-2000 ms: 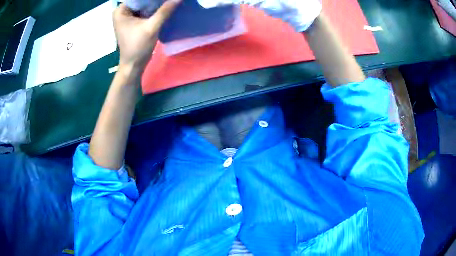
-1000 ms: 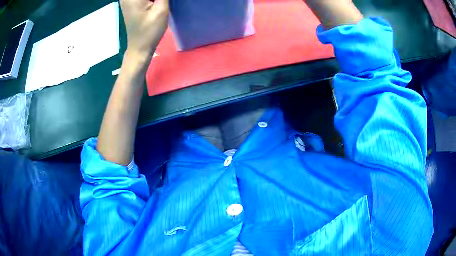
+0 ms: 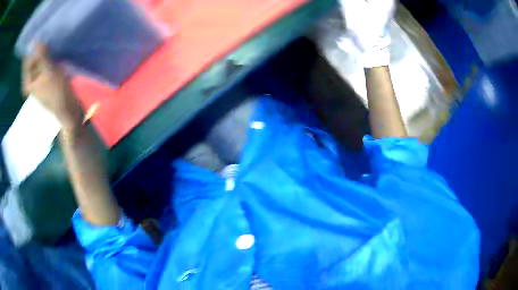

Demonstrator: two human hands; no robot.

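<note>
A grey-violet rectangular panel is at the upper left over the red mat. My bare left hand holds it by its near left edge; the hand is blurred. My white-gloved right hand is at the top right, beyond the table edge, over an open carton with a clear liner. The picture's top edge cuts near its fingers, and blur hides whether it holds anything.
White sheets lie on the green table left of the mat, partly behind my left forearm. Pale plastic is at the far left. A cream tape tab is at the mat's corner.
The view has turned and blurred. My right hand, out of view one second ago, now shows over the carton. The panel and left hand appear further left, with the left hand still holding the panel.
</note>
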